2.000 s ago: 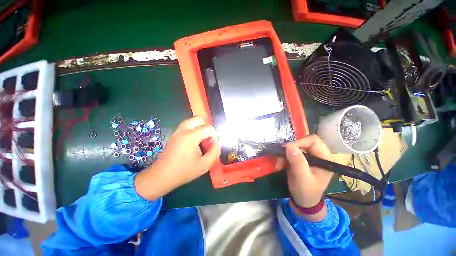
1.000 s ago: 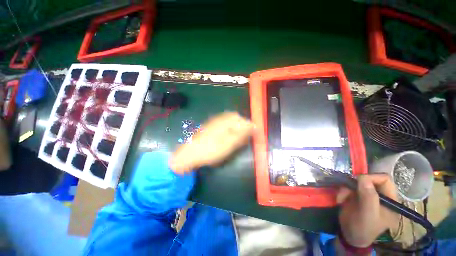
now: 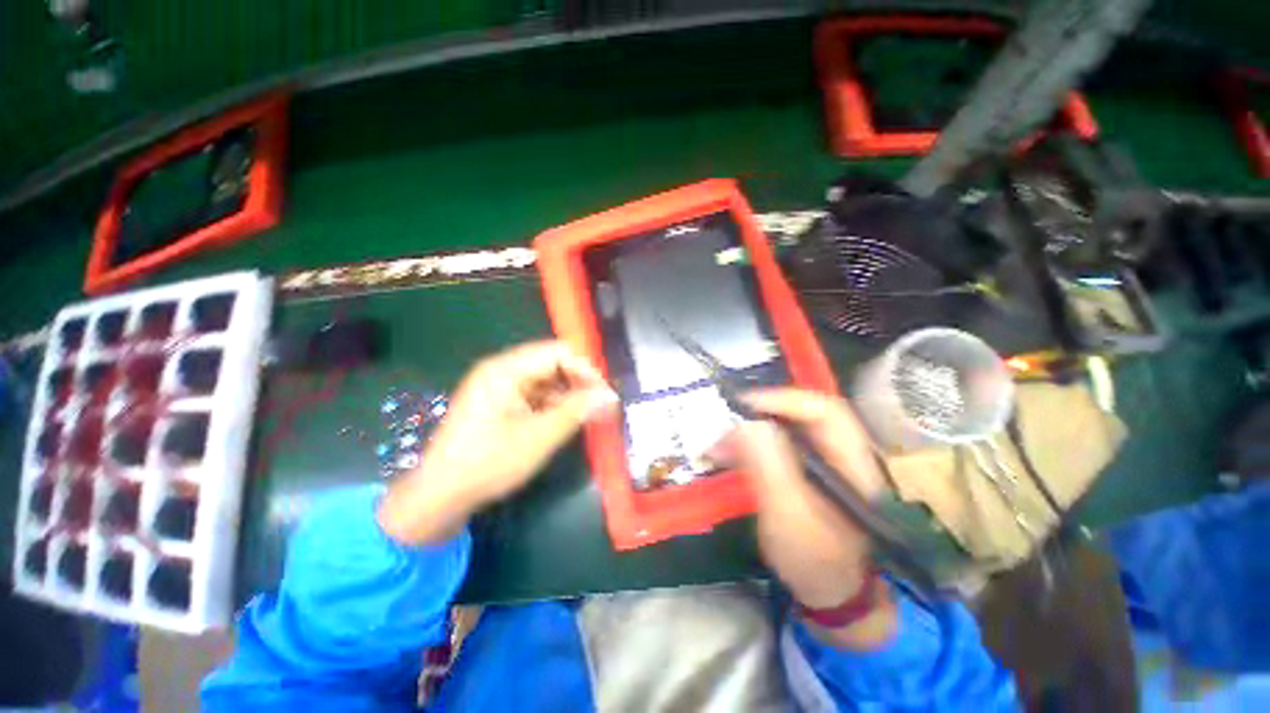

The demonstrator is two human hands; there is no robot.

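The orange-red frame (image 3: 574,300) holds a tablet assembly (image 3: 692,309) with a silver-grey battery and a bright circuit board at its near end. My right hand (image 3: 808,467) holds the black soldering iron (image 3: 735,394), its thin tip above the battery. My left hand (image 3: 515,418) is at the frame's left side, fingertips bent together near the left edge of the tablet. Blur hides whether a small part is between them. The pile of small round components (image 3: 407,422) lies left of my left hand, partly hidden by it.
A white parts tray (image 3: 240,460) with dark cells and red wires is at left. The white cup (image 3: 992,390) of silvery bits stands right, on cardboard (image 3: 1072,443). A fume fan (image 3: 861,286) is behind. More orange frames (image 3: 262,170) lie on the conveyor. A blue sleeve (image 3: 1198,578) is at right.
The view has shifted back right. My left hand has moved from beside the component pile to the frame's left edge. The iron's tip has moved from the board to over the battery.
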